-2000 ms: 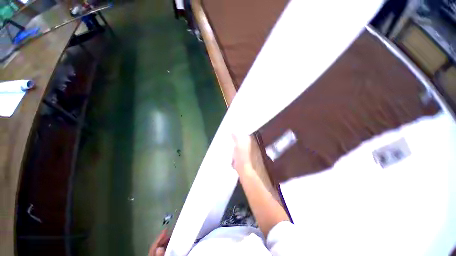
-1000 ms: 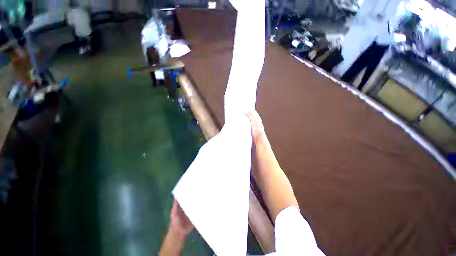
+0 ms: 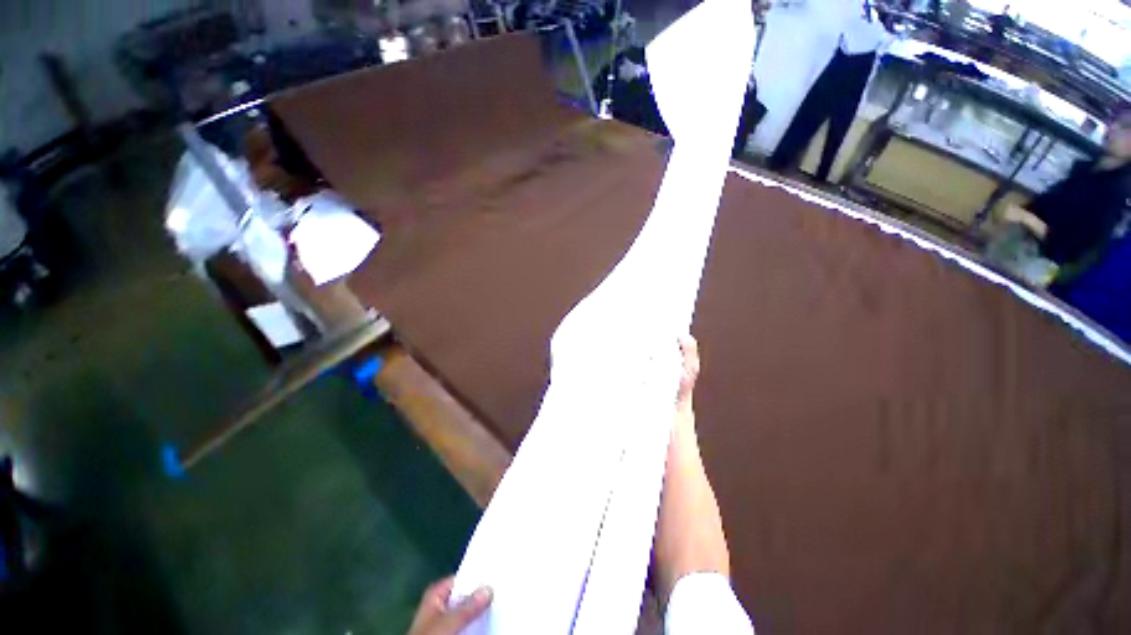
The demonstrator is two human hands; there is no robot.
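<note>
A long white paper sheet (image 3: 620,323), folded lengthwise into a strip, runs from the bottom of the view up to the top, over the table. My right hand (image 3: 687,367) holds its right edge near the middle; most of the fingers are hidden by the paper. My left hand (image 3: 454,608), cut off by the bottom edge, grips the paper's lower left edge with the thumb on top. Brown fabric (image 3: 843,409) lies spread on the table beneath and beyond the paper, with light wrinkles at the right.
A narrow rail (image 3: 279,391) with blue ends juts from the table's wooden edge (image 3: 440,416) at left. Loose papers (image 3: 332,238) and clear plastic are by the table's left end. Persons stand at the far side (image 3: 833,93) and far right (image 3: 1085,211). Green floor lies at left.
The view has swung left along the table, showing the rail and loose papers closer. Both hands still hold the paper, whose far part now leans right and is folded narrower near my hands.
</note>
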